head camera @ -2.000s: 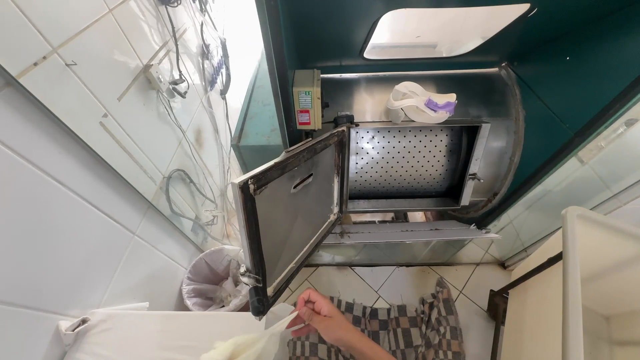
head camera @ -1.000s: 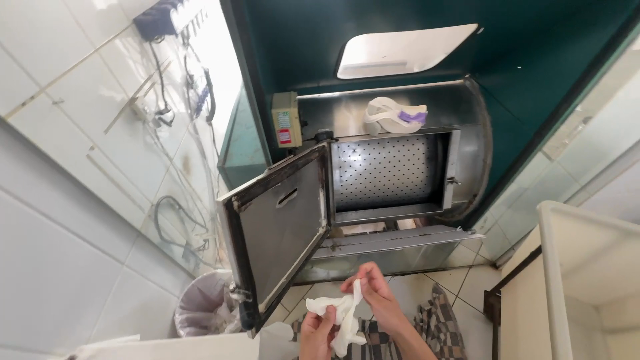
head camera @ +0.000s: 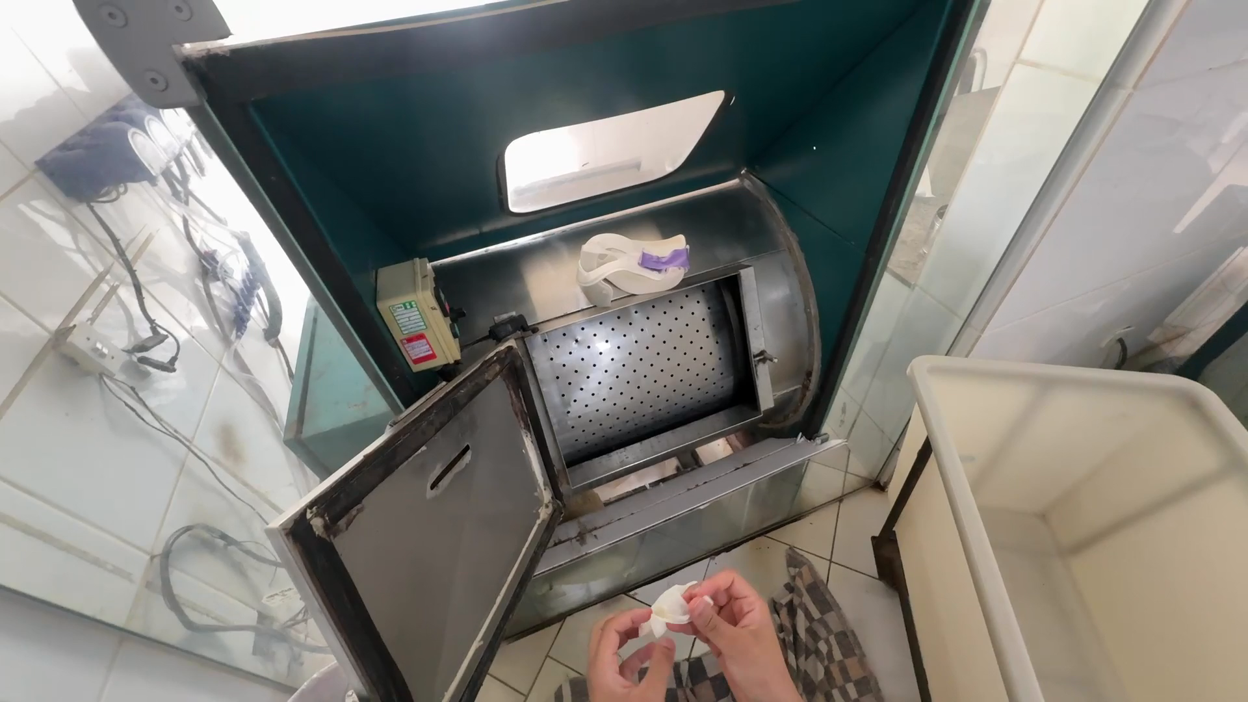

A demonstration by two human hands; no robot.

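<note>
A small crumpled piece of thin white material [head camera: 671, 606] is pinched between the fingertips of my left hand [head camera: 629, 658] and my right hand [head camera: 736, 634], low in the head view. Beyond my hands stands an industrial drum machine with its metal door [head camera: 439, 526] swung out to the left. Its perforated steel drum [head camera: 639, 366] shows through the opening. A cream-coloured scoop-like plastic item with a purple patch [head camera: 634, 265] rests on top of the metal cylinder, above the opening.
A large cream plastic bin [head camera: 975, 546] stands at the right. Checkered cloth [head camera: 829, 634] shows below, over the tiled floor. A control box [head camera: 419, 314] sits on the machine's left, and cables [head camera: 185, 439] hang along the tiled wall. A bin's rim [head camera: 327, 682] shows at bottom left.
Two seconds ago only my right hand showed, holding thin whitish material; my left hand has since come in. The white material is now bunched smaller between both hands. The view has shifted.
</note>
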